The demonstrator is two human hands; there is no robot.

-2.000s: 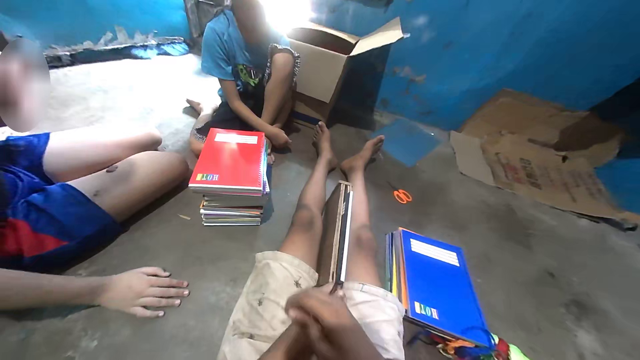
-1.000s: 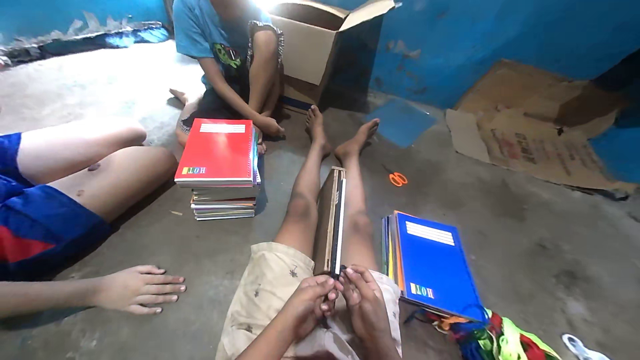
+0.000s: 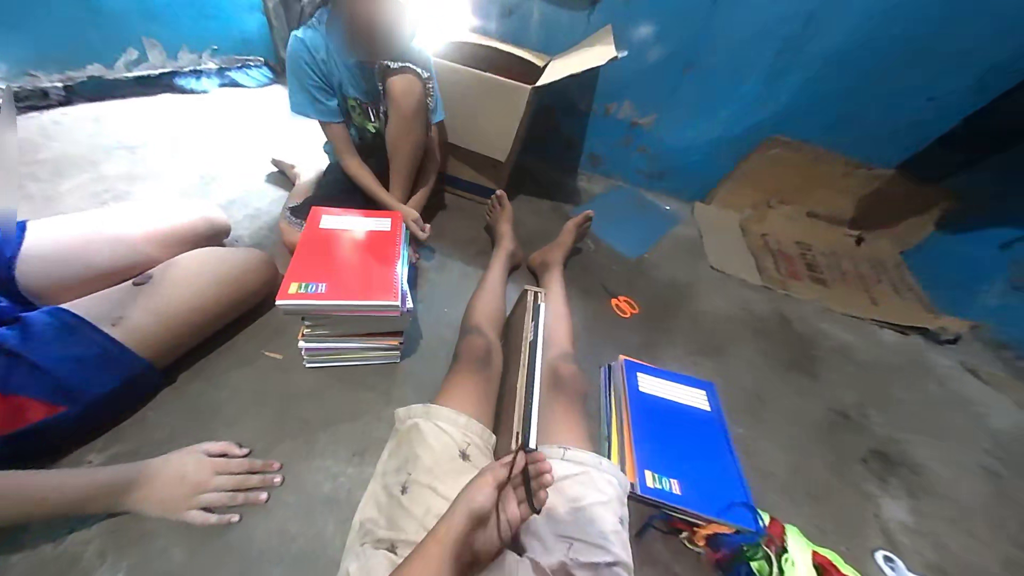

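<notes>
A flat brown board-like item (image 3: 524, 376), with a pale layered edge and a black-and-white strip, stands on edge between my legs. What exactly it is cannot be told. At its near end my left hand (image 3: 508, 496) is palm up, fingers loosely curled around a dark cord (image 3: 530, 480) that trails across the palm. My right hand is out of view. Right of my thigh lies a stack of notebooks with a blue notebook (image 3: 680, 432) on top. Another stack, topped by a red notebook (image 3: 344, 256), stands left of my legs.
Orange-handled scissors (image 3: 625, 306) lie beyond the blue notebook. Colourful cords (image 3: 772, 544) and a white-handled item (image 3: 892, 562) are at lower right. A person's hand (image 3: 204, 484) rests on the floor at left; another person sits beside an open cardboard box (image 3: 488, 104). Flattened cardboard (image 3: 816, 240) lies at right.
Both my hands were together at the near end of the board-like item; now only my left hand is there, turned palm up with the cord across it. My right hand has left the view.
</notes>
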